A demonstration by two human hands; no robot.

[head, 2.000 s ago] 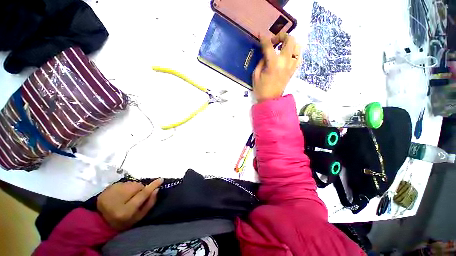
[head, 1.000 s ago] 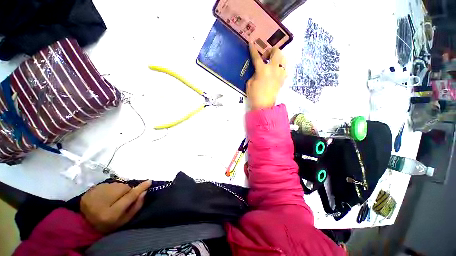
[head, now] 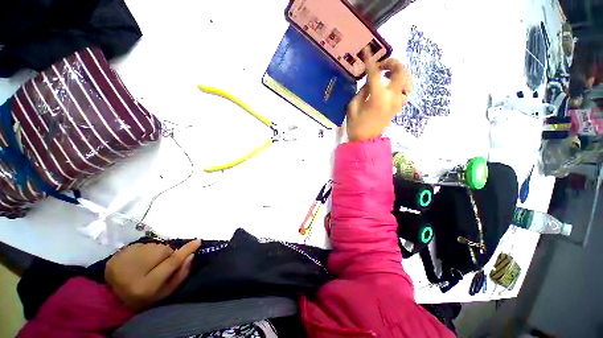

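The black garment piece (head: 244,270) lies across the lap at the table edge, with a thin silvery chain trim (head: 291,245) along its upper edge. My left hand (head: 149,270) holds the garment and trim at the left end, fingers bent together. My right hand (head: 380,99) is stretched over the table at the lower right corner of the smartphone (head: 334,33), a finger at its lit screen, not gripping it. The phone rests against the top of the blue booklet (head: 307,76).
Yellow-handled pliers (head: 238,162) and thread snips (head: 312,214) lie mid-table. A striped pouch (head: 79,125) and black cloth (head: 59,33) are at left. A green-lidded jar (head: 476,173), thread cones (head: 411,228), black handbag (head: 496,204) and bottle (head: 542,221) are at right.
The view has shifted, so most table items appear further left than in the oldest frame. My right hand has moved a little rightward across the phone's lower corner. My left hand keeps its hold.
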